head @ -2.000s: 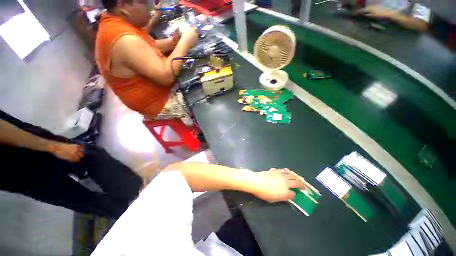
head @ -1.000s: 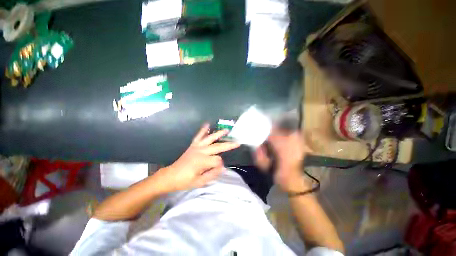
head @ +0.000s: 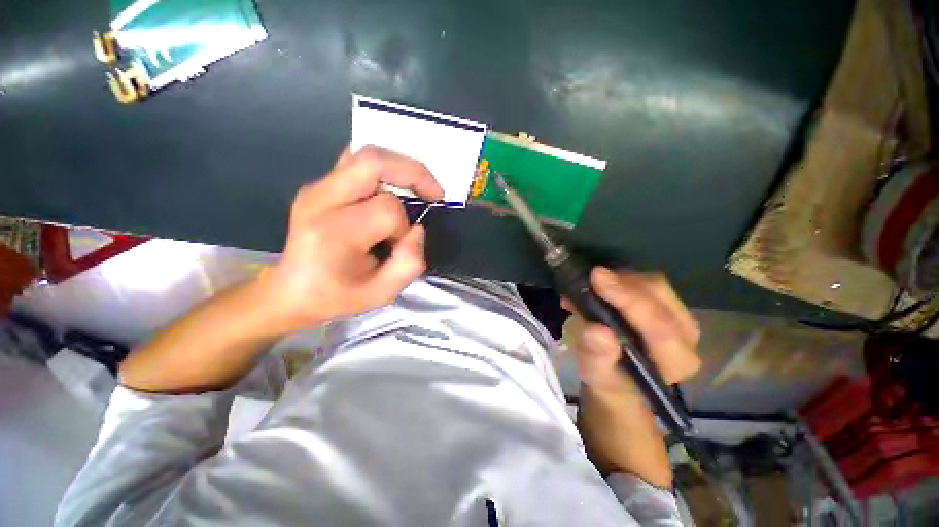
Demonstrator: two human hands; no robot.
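Observation:
A white LCD module (head: 417, 144) lies on the dark bench mat with its orange flex tail (head: 481, 178) against the left end of a green circuit board (head: 546, 180). My left hand (head: 350, 237) rests at the module's lower edge, a thin strand of solder wire (head: 424, 212) between its fingertips. My right hand (head: 644, 335) holds the soldering iron (head: 587, 291) like a pen. The iron's tip is over the board's left end, close to the orange tail; whether it touches is unclear.
Green boards (head: 190, 39) with gold tabs lie at the upper left. A brown cardboard flap (head: 813, 196) is on the right, with a round container with a red band (head: 914, 221) beside it, cut by the picture's edge. A red stool (head: 98, 245) shows at the left below the bench.
The view has moved closer over the work. The white module, blurred near my hands before, now lies against the green board. The soldering iron is now clearly visible in my right hand.

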